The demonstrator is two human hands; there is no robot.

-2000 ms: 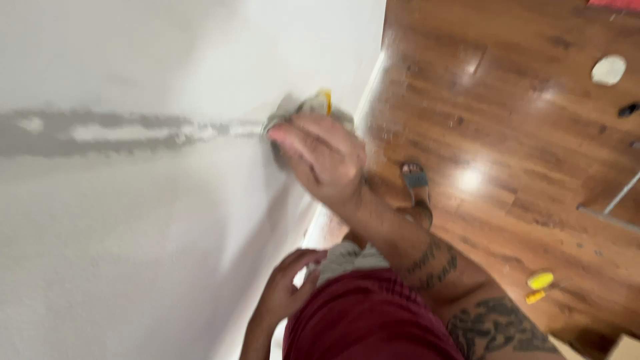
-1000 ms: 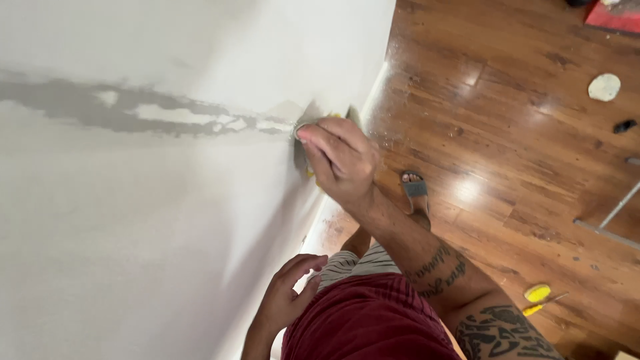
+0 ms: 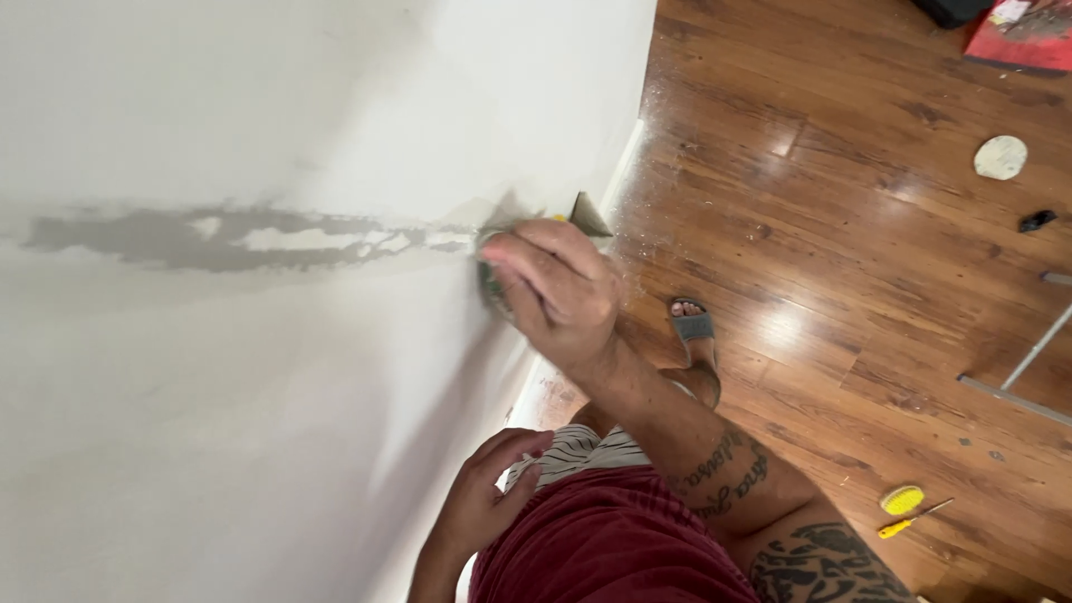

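Note:
My right hand (image 3: 565, 285) is closed around a sheet of sandpaper or a sanding pad (image 3: 492, 280), pressed to the white wall (image 3: 251, 402); the fingers cover most of it. A grey, pointed corner (image 3: 590, 216) sticks out beyond the knuckles, with a bit of yellow beside it. Left of this hand, a long grey patch (image 3: 184, 243) with white streaks runs across the wall. Near my striped shorts, my left hand (image 3: 494, 490) holds nothing, its fingers apart.
White dust dots the wood floor (image 3: 804, 226) along the baseboard (image 3: 624, 167). On the floor lie a round whitish disc (image 3: 1000, 157), a small black object (image 3: 1037, 220), a yellow brush (image 3: 902, 500), a yellow-handled screwdriver (image 3: 896, 528) and a metal frame (image 3: 1034, 352). A red item (image 3: 1023, 33) is at top right.
The right hand stays at the right end of the grey patch, still gripping the sanding material, whose grey corner now shows beyond the knuckles. The left hand remains by the shorts.

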